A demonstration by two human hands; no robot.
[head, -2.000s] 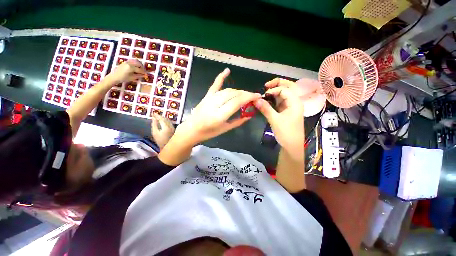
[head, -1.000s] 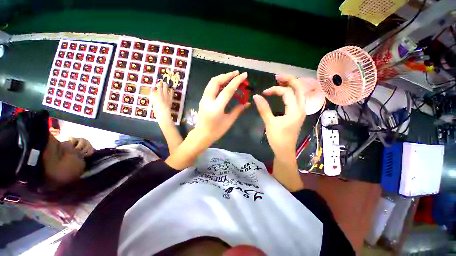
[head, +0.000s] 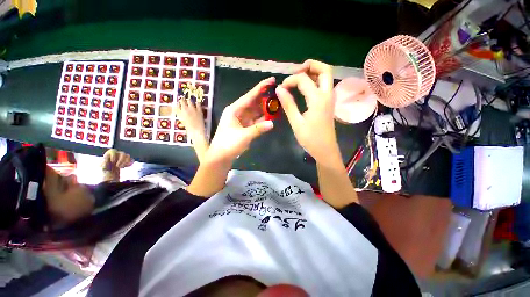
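My left hand (head: 235,125) holds a red unit (head: 271,105) with a round orange-gold centre between thumb and fingers above the dark bench. My right hand (head: 308,104) is just right of it, its thumb and index fingertips together at the unit's upper edge, where a small dark part (head: 271,91) shows. Whether the right fingertips grip that part is not clear. Two white trays stand to the left: the nearer tray (head: 212,75) holds red units and a loose pile of cream-yellow pieces (head: 192,93); the farther tray (head: 121,64) holds red units.
Another person (head: 64,191) sits at left, one hand (head: 190,116) at the yellow pile. A pink fan (head: 399,72) on a round base stands right of my hands, with a power strip (head: 388,154), cables and a blue-and-white box (head: 497,177) beyond. A pale rail borders the green belt.
My right hand moved from apart to beside the red unit, whose round centre now faces the camera. The other person's hand moved to the yellow pile. The view shifted slightly.
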